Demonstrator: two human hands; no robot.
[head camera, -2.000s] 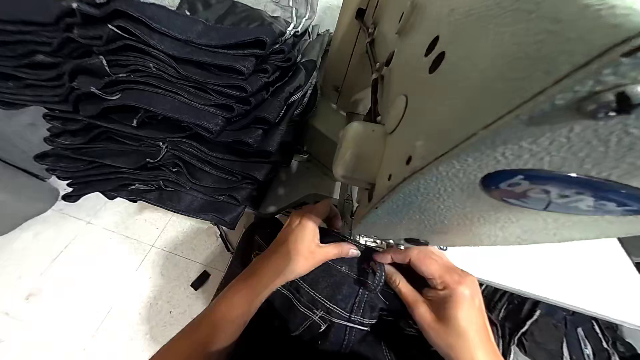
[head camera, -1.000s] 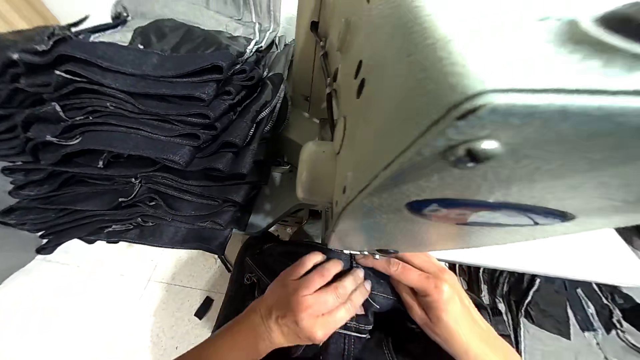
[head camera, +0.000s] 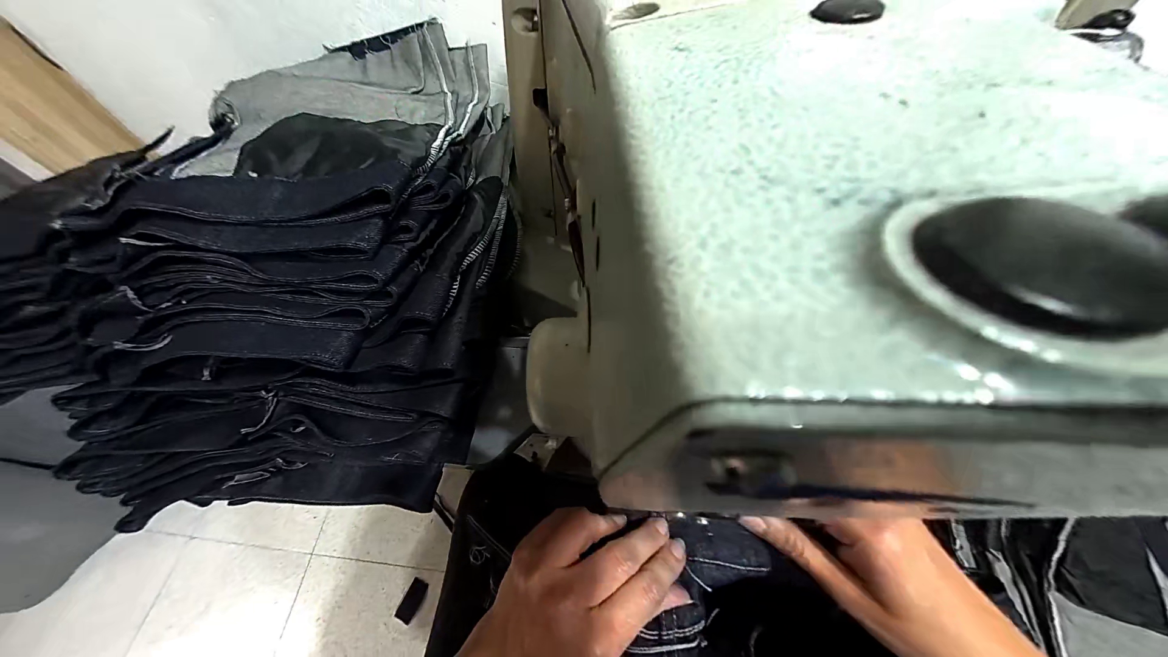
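Observation:
Dark denim jeans (head camera: 730, 552) with pale topstitching lie under the head of an industrial sewing machine (head camera: 776, 301). My left hand (head camera: 593, 584) presses on the denim at the lower middle, its fingers bent and a fold of cloth between thumb and fingers. My right hand (head camera: 858, 566) holds the denim edge on the other side, thumb or fingertip at the cloth, and its upper part is hidden behind the machine head. The needle and presser foot are hidden by the machine.
A tall stack of folded dark denim pieces (head camera: 265, 338) stands left of the machine, with grey cloth (head camera: 319, 87) on top behind it. More denim pieces (head camera: 1068, 566) hang at the lower right. A small dark scrap (head camera: 411, 600) lies on the tiled floor (head camera: 237, 584).
The view has shifted, and the machine head now covers much more of it. My left hand has gone from pinching near the needle area to lying bent over the denim.

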